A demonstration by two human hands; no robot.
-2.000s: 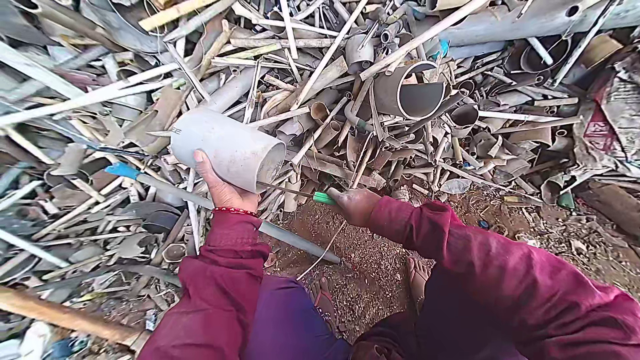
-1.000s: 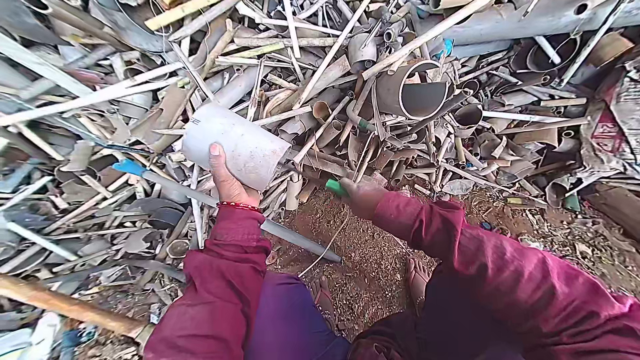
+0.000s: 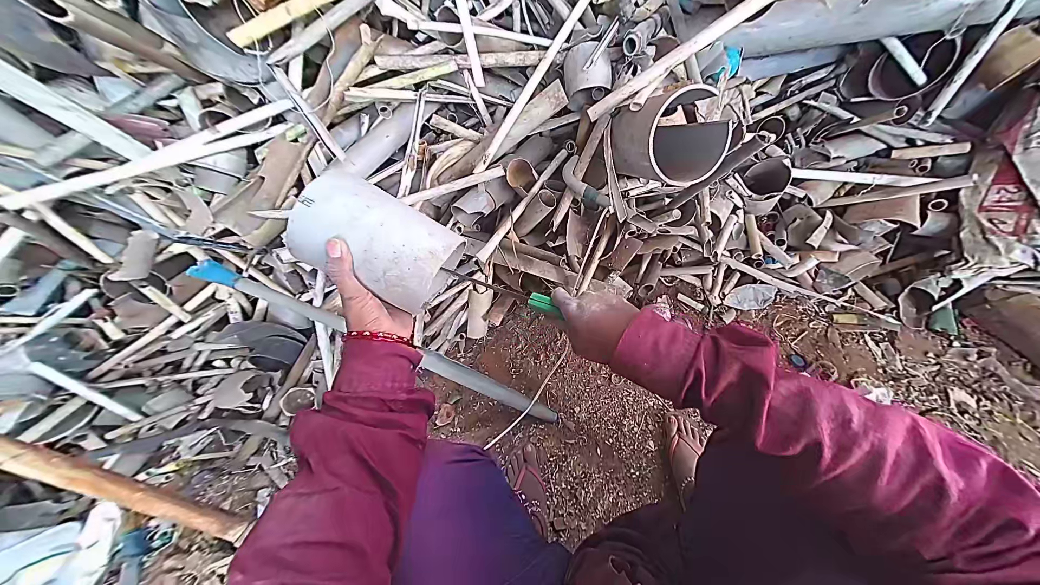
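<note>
A short length of wide grey plastic pipe [image 3: 370,236] lies tilted in my left hand [image 3: 366,296], whose thumb rests on its outer wall and whose other fingers are hidden beneath it. My right hand [image 3: 593,321] is closed round the green handle [image 3: 544,305] of a thin, dark tool. The tool's shaft [image 3: 487,284] points left to the open end of the pipe; its tip is hidden, and its exact kind cannot be told. Below the pipe, a long grey pipe with a blue end [image 3: 479,382] slants down to the ground, passing behind my left wrist.
Heaped plastic pipe scraps [image 3: 520,195] spread across the far side, among them a wide cut pipe [image 3: 670,138]. A wooden pole [image 3: 114,483] enters at the lower left. Bare, littered soil [image 3: 601,439] lies round my sandalled feet. A torn printed sack [image 3: 1003,187] lies at the right.
Both hands have shifted slightly since the earlier frames, and the pipe piece has changed its tilt. The dark shaft shows between the green handle and the pipe, as it did two seconds ago.
</note>
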